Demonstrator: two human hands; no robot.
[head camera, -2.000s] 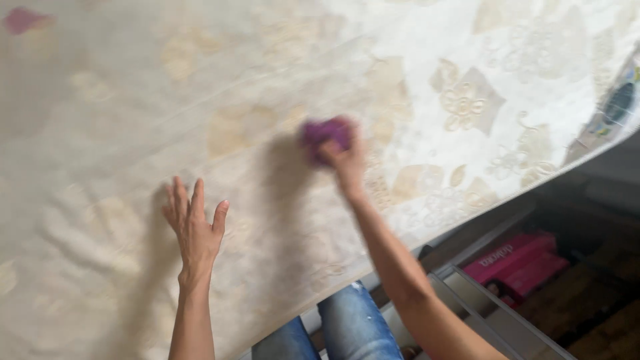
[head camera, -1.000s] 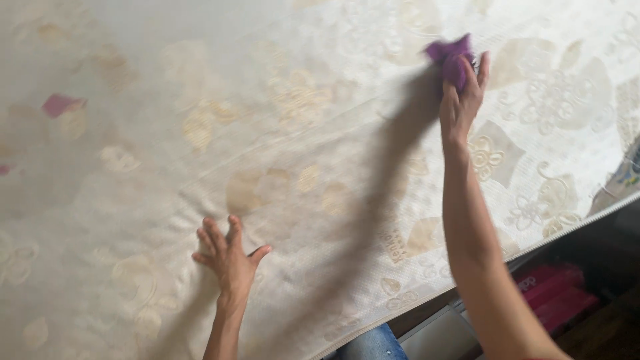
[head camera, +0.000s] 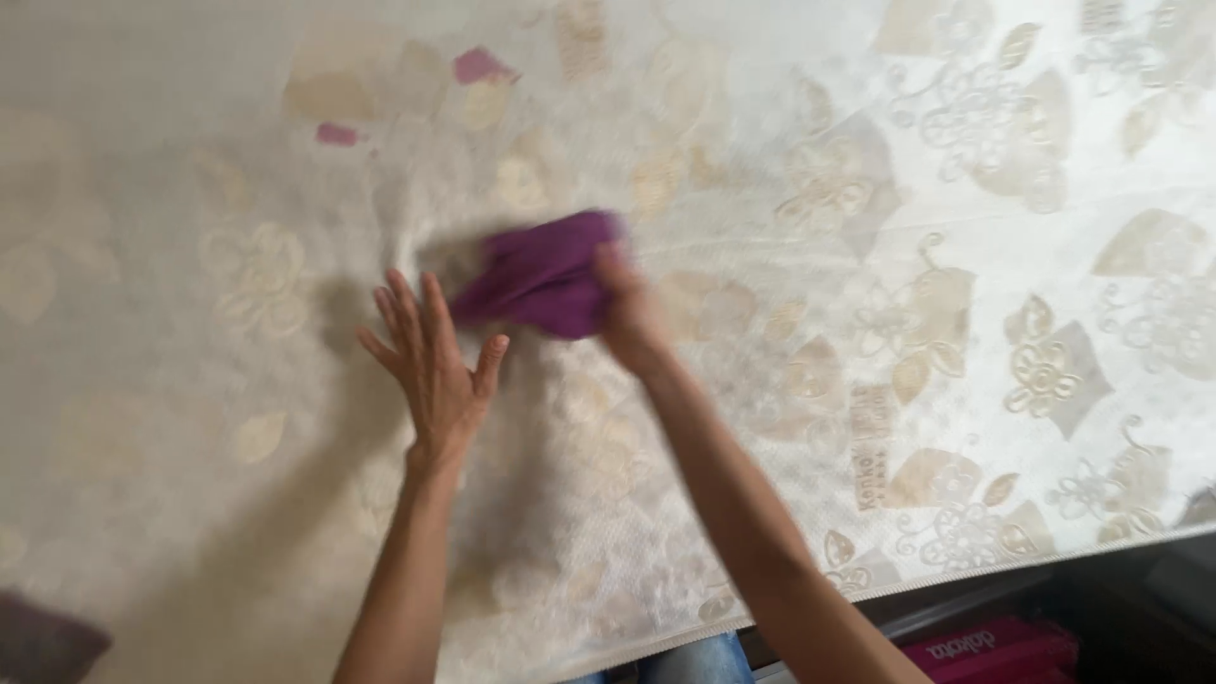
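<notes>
My right hand (head camera: 632, 309) grips a crumpled purple cloth (head camera: 551, 275), blurred by motion, over a pale quilted mattress cover (head camera: 722, 456) with a flower and leaf pattern. Just left of the cloth, my left hand (head camera: 432, 366) rests with its fingers spread and holds nothing. The cloth's left corner comes close to my left fingers; whether they touch I cannot tell. Beyond the hands, two small pink-purple patches (head camera: 482, 66) show on the fabric.
A dark purplish thing (head camera: 49, 638) lies at the lower left edge. The mattress has a corded edge (head camera: 950, 570) at the lower right. Below it are a bright pink box (head camera: 993, 651) bearing writing and dark space. My jeans (head camera: 698, 660) show at the bottom.
My right hand has brought the purple cloth from the far right back toward my left hand. My left hand stays spread on the fabric. The view has shifted.
</notes>
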